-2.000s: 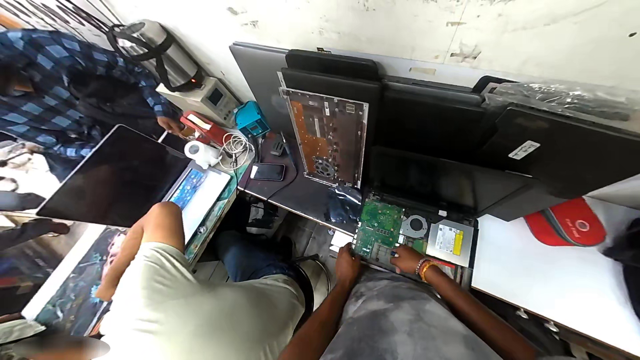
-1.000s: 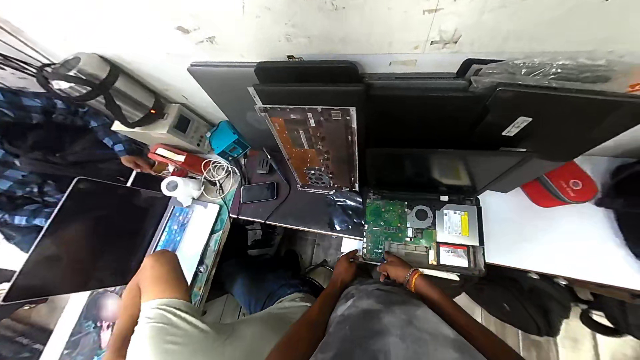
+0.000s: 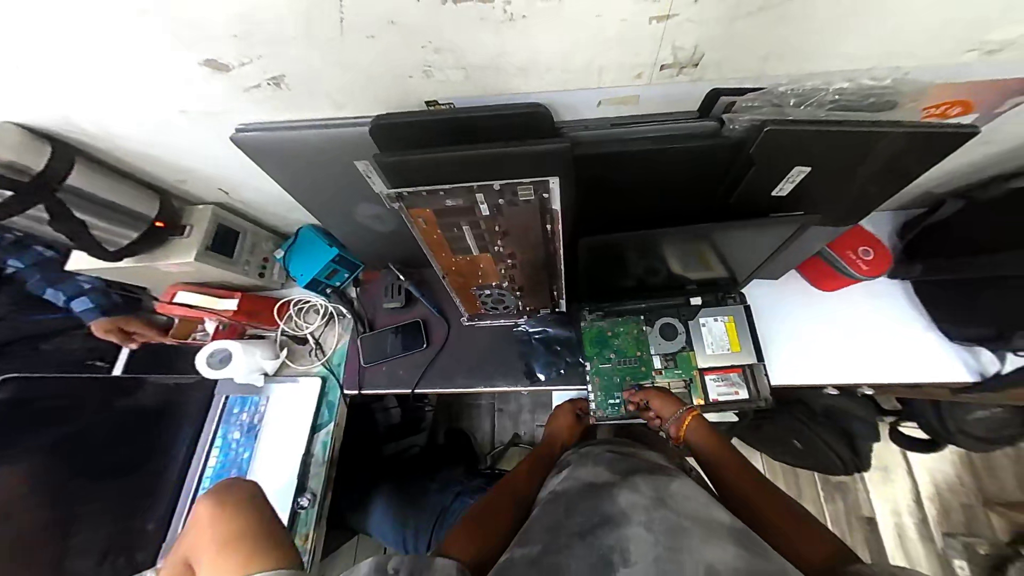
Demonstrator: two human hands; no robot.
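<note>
In front of me lies an opened laptop base with its green circuit board (image 3: pixel 618 344) exposed, a round fan (image 3: pixel 666 334), an optical drive (image 3: pixel 722 336) and a red-labelled storage drive (image 3: pixel 725 385). My left hand (image 3: pixel 569 422) is at the base's front left corner, its fingertips against the edge. My right hand (image 3: pixel 654 404), with bracelets at the wrist, is over the lower part of the board, fingers bunched; whether they hold something small is unclear. The laptop's dark screen (image 3: pixel 656 260) stands behind. Left of it, a removed laptop cover (image 3: pixel 488 248) leans upright.
Closed laptops (image 3: pixel 856 168) lean on the wall. Left on the bench are a smartphone (image 3: pixel 393 342), a teal device (image 3: pixel 318 260), a white coiled cable (image 3: pixel 308 330) and another open laptop (image 3: pixel 272 440). A red cap (image 3: pixel 848 258) lies right. Other people are at the left.
My right hand has shifted from the board's front edge onto its lower part since one second ago. My left hand remains at the front left corner.
</note>
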